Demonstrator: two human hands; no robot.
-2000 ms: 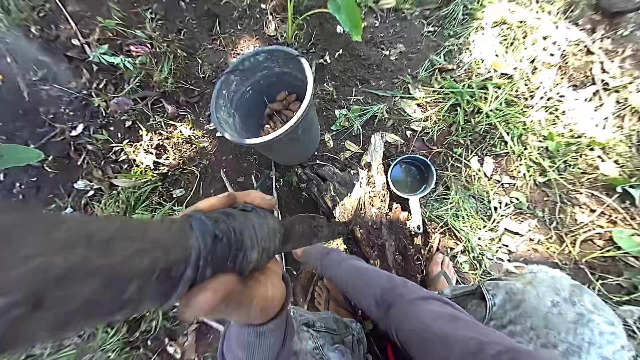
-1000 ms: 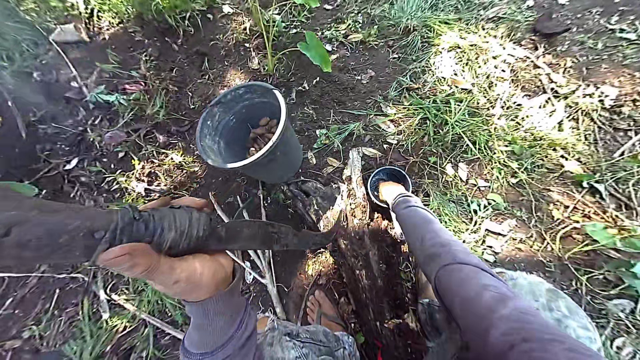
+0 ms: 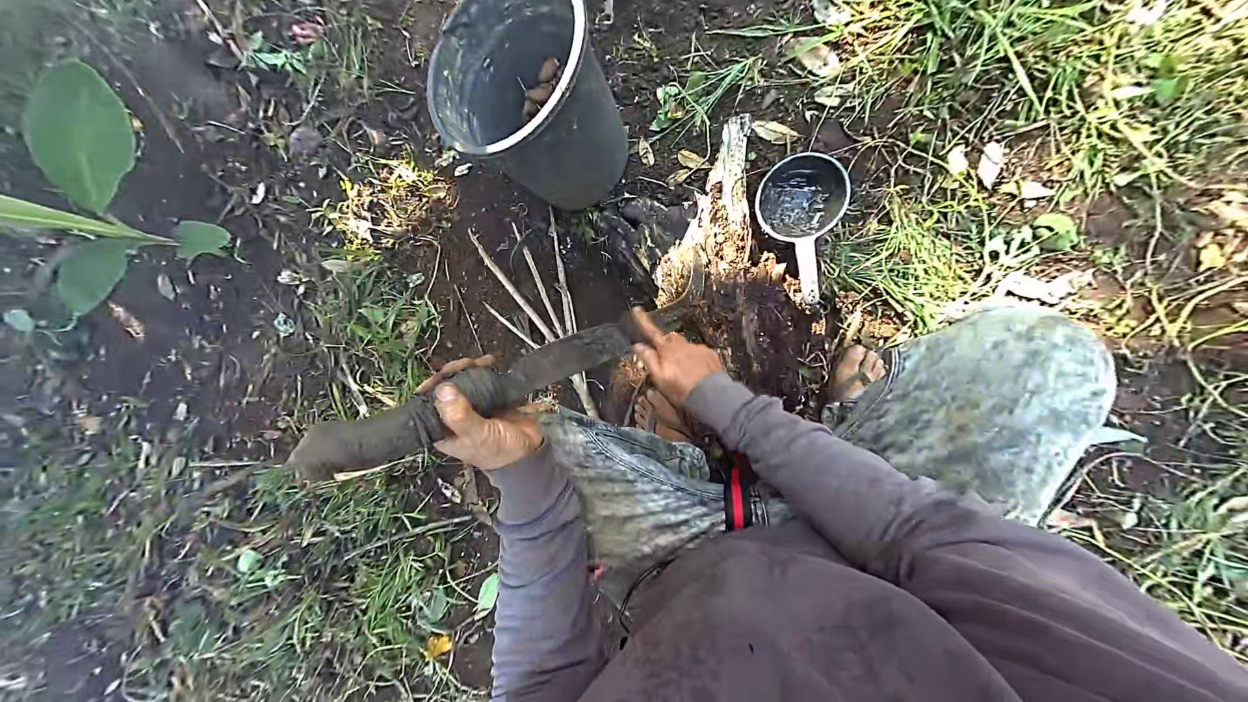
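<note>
My left hand [image 3: 483, 419] grips the wrapped handle of a large curved blade [image 3: 575, 353], which points up and to the right across my front. The fingers of my right hand [image 3: 675, 359] touch the blade near its hooked far part. Beneath that far part lies a weathered, splintered log [image 3: 756, 312]. A long-handled dipper [image 3: 805, 197] holding water stands on the ground to the right of the log's upper end. Up and to the left of the log is a dark bucket [image 3: 575, 146] with several brown, oblong pieces [image 3: 542, 86] inside.
Thin cut sticks [image 3: 546, 292] lie on the soil between the bucket and the blade. My sandalled feet [image 3: 856, 372] are on either side of the log. Grass tufts [image 3: 907, 263] grow at the right, and a broad-leaved plant [image 3: 80, 136] reaches in at the upper left.
My right hand, in the dipper one second ago, has moved onto the blade. The dipper is fully visible again. My left hand still holds the handle.
</note>
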